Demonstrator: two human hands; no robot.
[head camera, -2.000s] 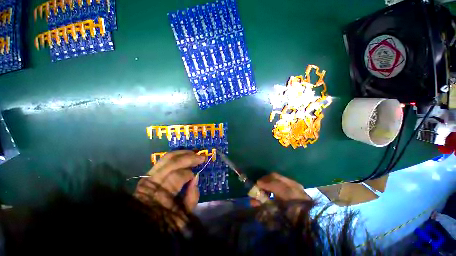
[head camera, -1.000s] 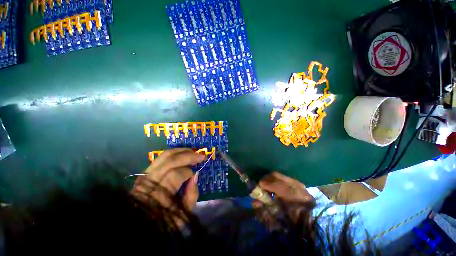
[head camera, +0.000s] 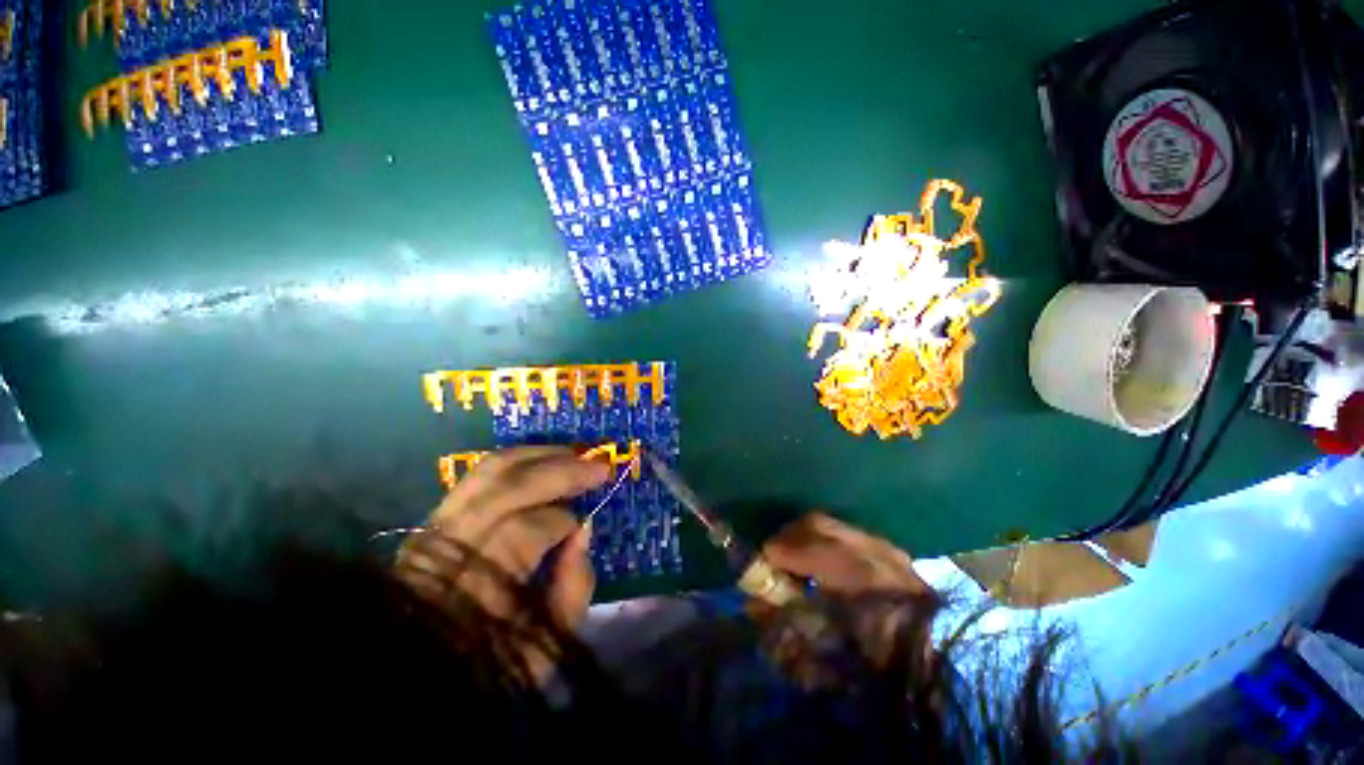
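Observation:
A blue PCB panel (head camera: 639, 523) lies in front of me, with a row of orange flex circuits (head camera: 546, 384) along its top edge and a second orange row lower down. My left hand (head camera: 516, 516) rests over the second row, holding thin solder wire (head camera: 606, 498) between thumb and fingers; its fingertips cover part of that row. My right hand (head camera: 845, 561) grips the soldering iron (head camera: 765, 575) by its pale handle. The iron's tip is at the right end of the second row, near the wire's end. Hair hides the wrists and lower hands.
A bare blue panel (head camera: 636, 165) lies at upper middle, a bright pile of orange flex circuits (head camera: 898, 374) to its right. A white cup (head camera: 1080, 359), black fan (head camera: 1085, 224) and cables stand at right. Part-filled panels (head camera: 225, 120) lie upper left. A cardboard box (head camera: 1047, 573) is below the bench edge.
The view has shifted slightly. Both hands, the wire and the iron stay at nearly the same place on the panel.

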